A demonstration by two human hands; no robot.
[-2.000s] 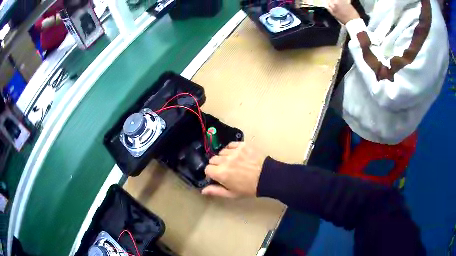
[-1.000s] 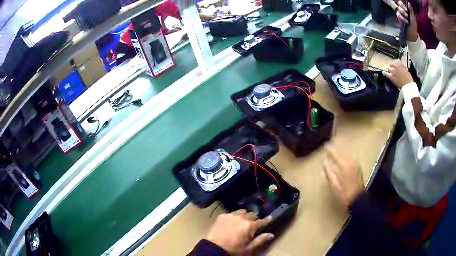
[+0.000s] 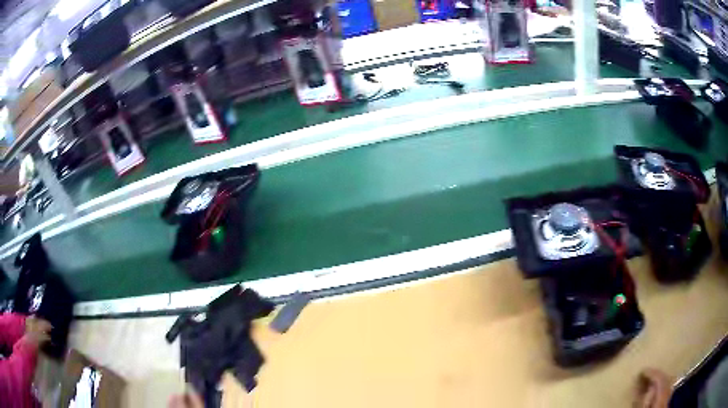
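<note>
A heap of dark foam pads (image 3: 219,343) lies on the bench at the lower left, with one flat grey pad (image 3: 290,312) beside it. Blurred fingertips of my left hand (image 3: 185,400) show at the bottom edge, beside the heap; the rest is cut off. An open speaker unit stands at right: its front housing (image 3: 527,231) carries the speaker driver (image 3: 565,227), and red wires run to the rear housing (image 3: 591,335) with a battery's end (image 3: 619,300). Part of my right hand (image 3: 654,389) shows at the bottom right, apart from the unit; its grip is hidden.
Another open unit (image 3: 677,247) stands close behind on the right. One unit (image 3: 209,239) sits on the green conveyor belt (image 3: 383,207). At far left are a person's pink sleeve (image 3: 20,362) and hand beside a black unit, and a small open cardboard box (image 3: 112,390). Boxed products line the far side.
The view has swung left, bringing the foam heap and left neighbour into view. My left hand is off the rear housing and now beside the heap. My right hand is at the bottom edge.
</note>
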